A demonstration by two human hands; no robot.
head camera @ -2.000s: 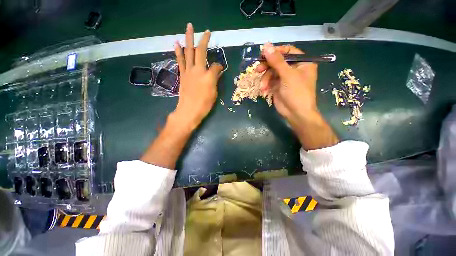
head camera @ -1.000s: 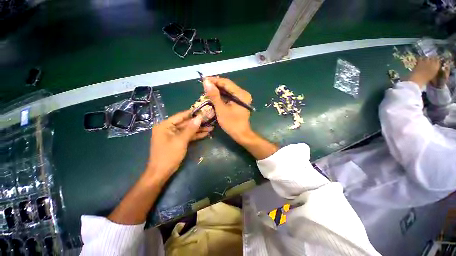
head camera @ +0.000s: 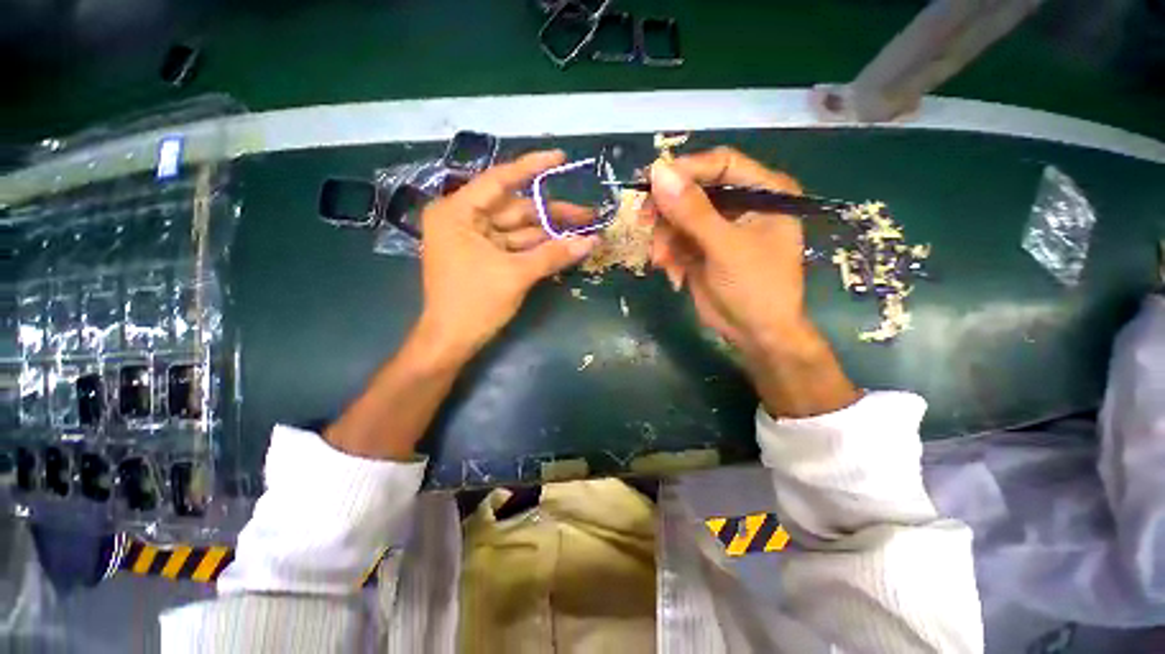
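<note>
My left hand (head camera: 479,262) holds a watch case (head camera: 542,205) by its left and lower sides. The case is a rounded square frame with a shiny rim and open middle, tilted toward me. My right hand (head camera: 735,243) holds dark tweezers (head camera: 767,198), their tip at the right inner edge of the case. A heap of small cream pieces (head camera: 624,243) lies just beyond and below the case, partly hidden by my right hand. Whether the tips hold a piece is too small to tell.
Waiting watch cases (head camera: 348,201) lie at left, some on a clear plastic bag (head camera: 394,239). A blister tray (head camera: 115,319) is far left. Dark-and-cream pieces (head camera: 882,268) and a clear packet (head camera: 1059,225) lie right. More cases (head camera: 659,42) are beyond the pale rail (head camera: 741,113). A person's pale sleeve (head camera: 1134,422) shows at right.
The view has swung right and then back left. My left hand, flat near the waiting cases at first, now holds a case up. The tweezers have turned so their tip is inside it.
</note>
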